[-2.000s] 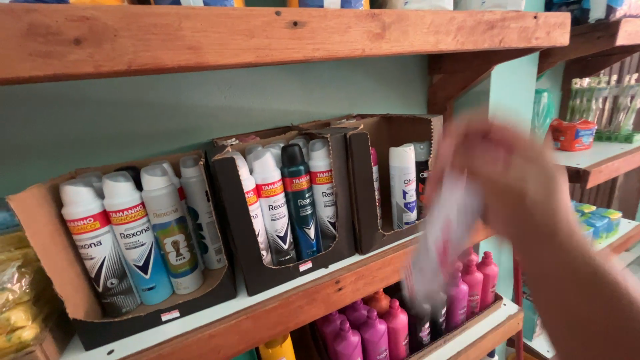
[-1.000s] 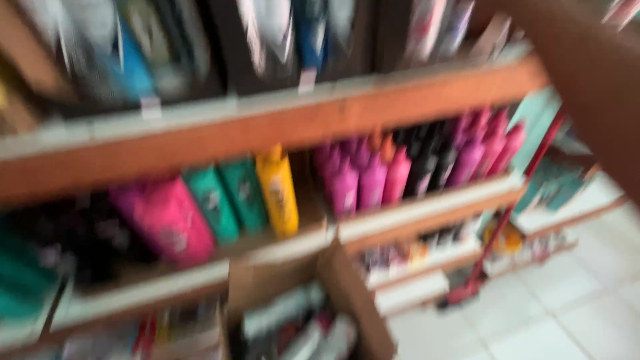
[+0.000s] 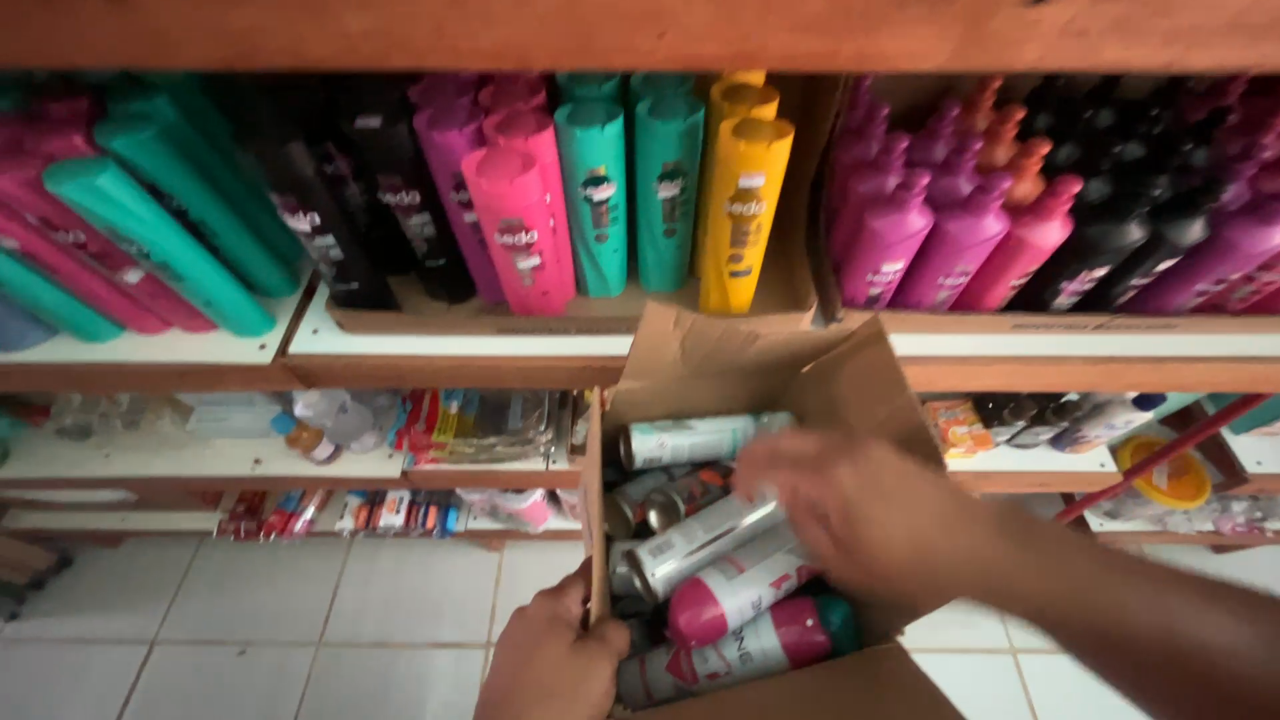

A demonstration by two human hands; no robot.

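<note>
An open cardboard box (image 3: pixel 700 360) holds several aerosol deodorant cans lying in a jumble. My left hand (image 3: pixel 560 645) grips the box's left wall, thumb outside and near the rim. Inside the box, my right hand (image 3: pixel 835 490) is blurred over the cans, its fingers at the upper end of a silver-white can (image 3: pixel 700 545); whether they hold it cannot be told. A white and pink can (image 3: pixel 745 590) lies just below that hand. Another pink-capped can (image 3: pixel 730 650) is lower, beside a dark green cap (image 3: pixel 838 625). A pale can (image 3: pixel 690 440) lies near the back wall.
Behind the box, a wooden-edged shelf (image 3: pixel 470 372) carries pink, teal, black and yellow shampoo bottles (image 3: pixel 745 215), with purple and pink bottles (image 3: pixel 890 240) at right. Lower shelves hold small packets (image 3: pixel 400 510) and a yellow tub (image 3: pixel 1165 470). A red pole (image 3: pixel 1170 455) slants at right.
The view has swung down from the upper deodorant shelf to the box. My right hand, earlier raised by that shelf with a blurred can, is now inside the box. My left hand has come into view.
</note>
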